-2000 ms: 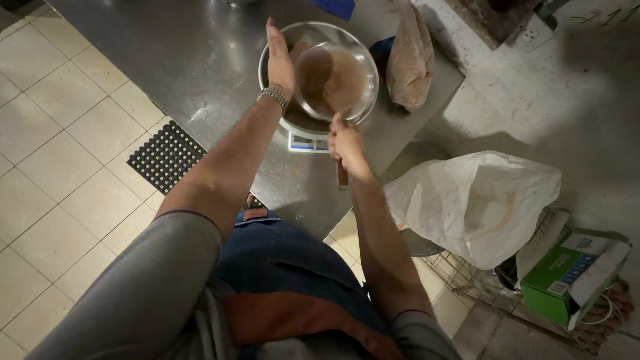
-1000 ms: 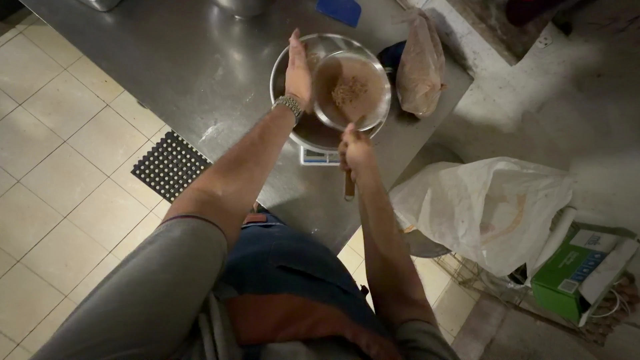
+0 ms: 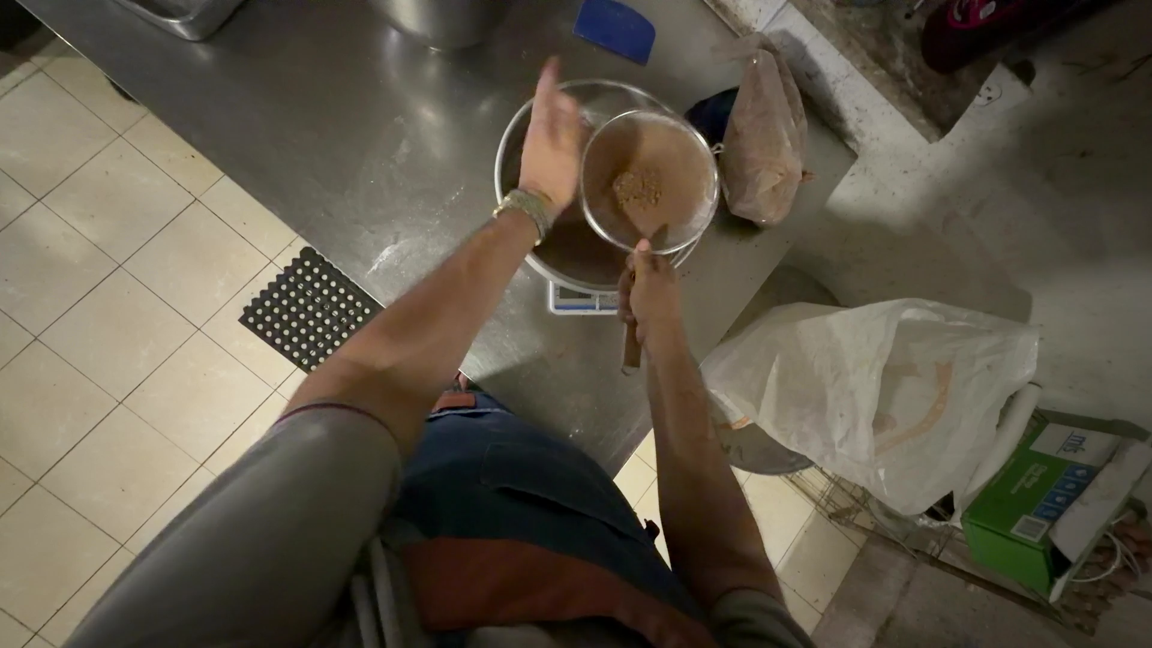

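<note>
A round metal sieve [image 3: 670, 171] with brown powder and a clump of crumbs [image 3: 637, 187] in its mesh is held over the right side of a steel bowl [image 3: 509, 155]. My right hand [image 3: 652, 292] is closed around the sieve's brown handle. My left hand [image 3: 551, 144], flat with the palm turned toward the sieve, is at the sieve's left rim; whether it touches cannot be told. Brown powder lies in the bowl. Under the bowl a kitchen scale [image 3: 585, 301] shows its front edge.
A plastic bag of brown powder [image 3: 763, 148] lies right of the bowl. On the steel table [image 3: 423, 162] are a blue scraper [image 3: 615, 31], a metal pot [image 3: 438, 20] and a tray [image 3: 186, 20]. Right of the table are a white plastic bag [image 3: 882, 387] and a green box [image 3: 1026, 513].
Powder that covered much of the sieve's mesh has thinned, with a small clump of crumbs now in view. My right hand still holds the handle.
</note>
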